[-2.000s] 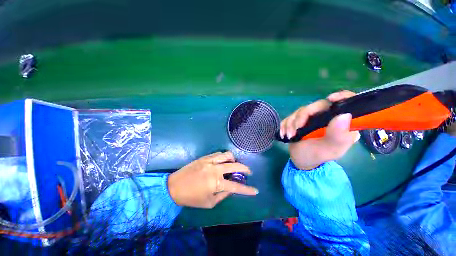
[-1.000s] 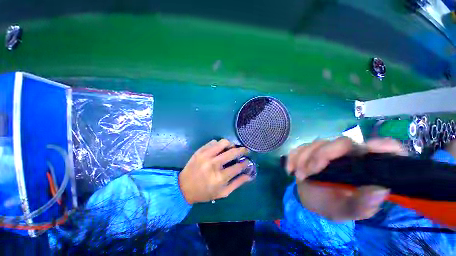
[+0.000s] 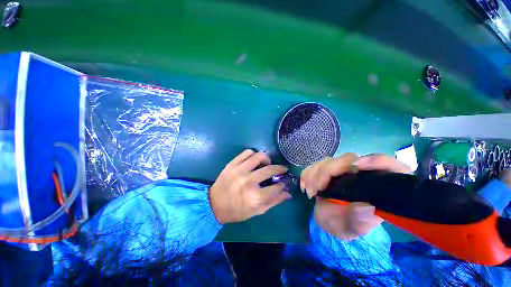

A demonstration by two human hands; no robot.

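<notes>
My left hand point(image 3: 250, 188) holds a small dark round workpiece point(image 3: 275, 179) in its fingertips on the green bench; the fingers hide most of it. My right hand point(image 3: 350, 193) grips the orange and black electric screwdriver point(image 3: 414, 204), which lies nearly level with its front end pointing left toward the workpiece. The thin bit is hard to make out, and I cannot tell if it touches the workpiece. The round screw dish point(image 3: 309, 147) sits just behind both hands, with dark screws heaped at its upper left.
A blue box-shaped fixture point(image 3: 53, 140) with tubes and a clear zip bag point(image 3: 131, 134) are at left. A grey metal post point(image 3: 465, 126), white paper slip point(image 3: 406, 157) and metal rings point(image 3: 496, 160) are at right. Single assemblies lie on the green belt point(image 3: 224, 45). A blue sleeve shows at far right.
The screwdriver has swung from right of the dish to below it, its front end now close to my left hand. My left hand stays around the workpiece. The camera view has shifted.
</notes>
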